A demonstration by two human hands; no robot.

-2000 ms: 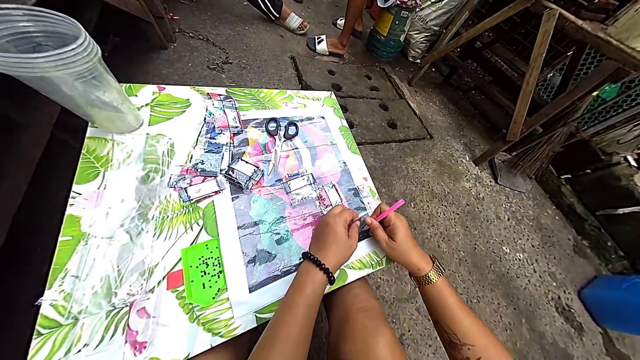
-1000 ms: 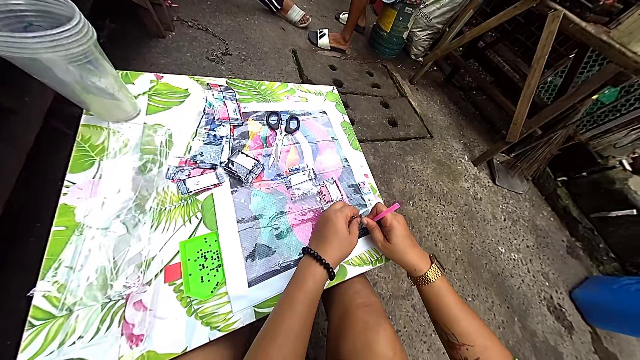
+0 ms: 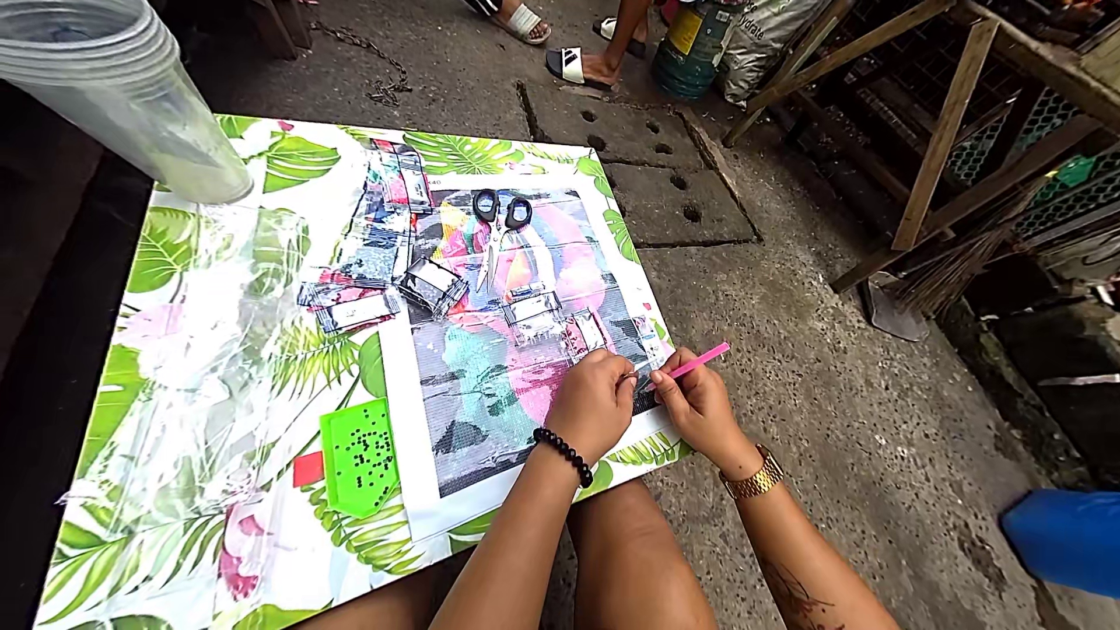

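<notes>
A diamond painting canvas point(image 3: 490, 420) lies on the leaf-print tabletop. Over its near right corner, my right hand point(image 3: 700, 402) grips a pink applicator pen point(image 3: 700, 360), its upper end pointing out to the right. My left hand point(image 3: 599, 394) rests on the canvas just beside it, fingers pinched close to the pen's lower end; whether something small is between them cannot be told. Small bead packets point(image 3: 534, 312) lie on the canvas beyond my left hand, and black-handled scissors point(image 3: 496, 236) farther up. A green tray point(image 3: 360, 457) with scattered black beads sits left of the canvas.
Stacked clear plastic cups point(image 3: 131, 105) stand at the table's far left corner. Clear plastic film point(image 3: 201, 376) covers the left side, and more packets point(image 3: 376, 245) lie by the canvas's upper left. Beyond are a person's sandalled feet point(image 3: 586, 68), a wooden frame point(image 3: 945, 131) and a blue container point(image 3: 1063, 538).
</notes>
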